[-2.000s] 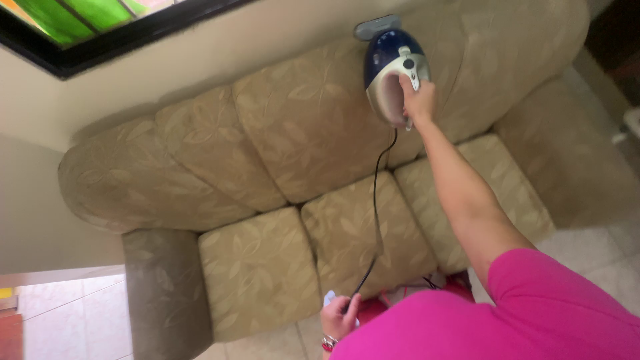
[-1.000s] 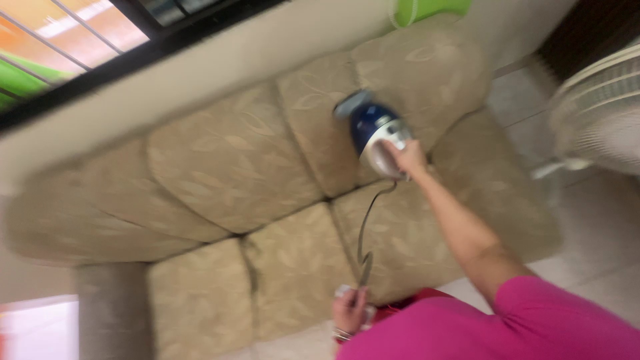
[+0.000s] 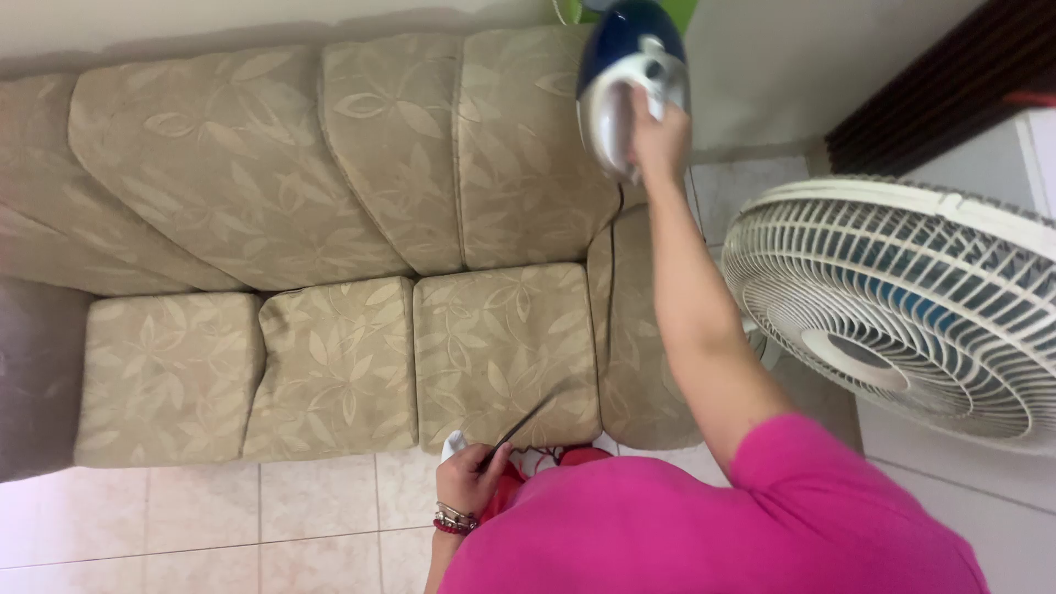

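Observation:
My right hand (image 3: 662,136) is closed around the handle of a blue and white handheld vacuum cleaner (image 3: 629,91), held at the right end of the beige sofa's backrest (image 3: 528,148). Its front end is cut off by the top of the view. A black power cord (image 3: 611,280) hangs from the vacuum down over the sofa's right side. Near the front edge of the right seat cushion (image 3: 503,355), my left hand (image 3: 470,478) grips a length of dark cord, with a small white thing (image 3: 453,445) beside its fingers. Bracelets circle the left wrist.
A white pedestal fan (image 3: 891,313) stands close to my right arm. Behind the vacuum is a bright green object (image 3: 681,12), partly hidden. Dark ribbed wood (image 3: 924,82) is at the upper right. Light floor tiles (image 3: 318,503) run along the sofa's front.
My right hand has moved the vacuum rightward along the backrest to its right end. My left hand still holds the cord. The view has shifted right, bringing in the fan.

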